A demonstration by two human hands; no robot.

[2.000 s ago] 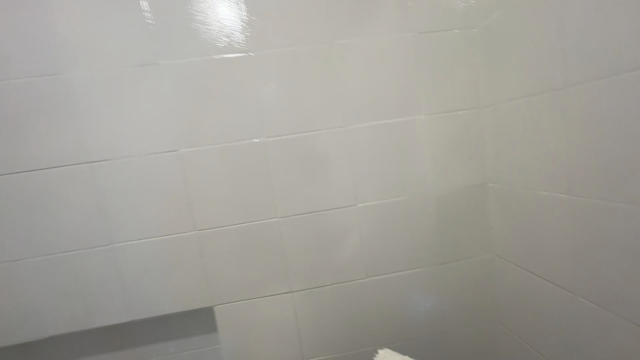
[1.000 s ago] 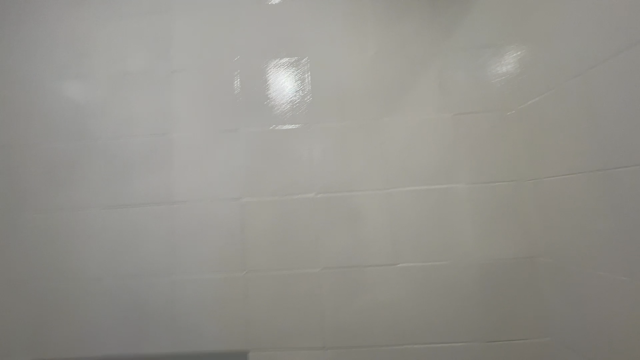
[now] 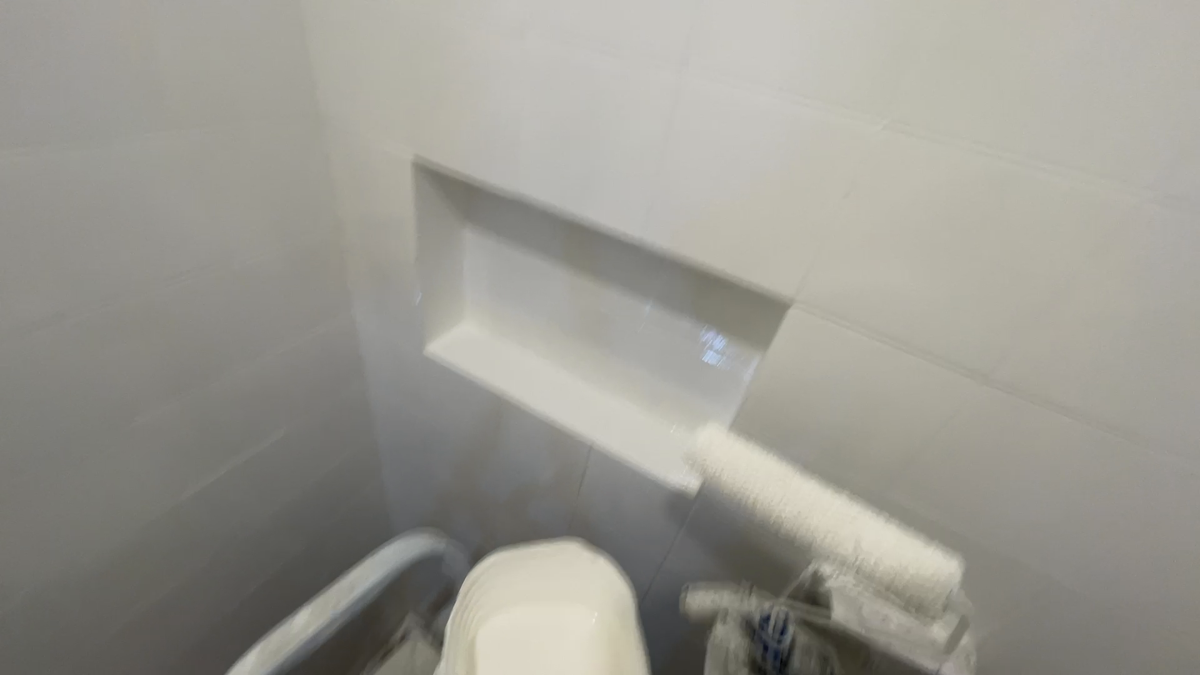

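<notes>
A paint roller with a fluffy cream-white sleeve [image 3: 830, 520] is at the lower right of the head view, tilted down to the right. Its upper left end overlaps the lower right corner of a recessed wall niche [image 3: 562, 398]; whether it touches there is unclear. Under the sleeve is a blurred, paint-smeared shape with a blue patch [image 3: 773, 637], which I cannot identify. Left of it, at the bottom edge, is a white plastic container [image 3: 544, 586] with white paint-like liquid in it. Neither my left hand nor my right hand can be made out.
Light grey-white walls [image 3: 937, 234] with tile-like joints meet in a corner left of the niche. A pale curved bar [image 3: 347, 595] rises from the bottom edge, left of the container. The niche's inner back surface has a bright reflection.
The view has swung to a walled corner with the niche. The roller and container now show at the bottom; one second ago neither was in view.
</notes>
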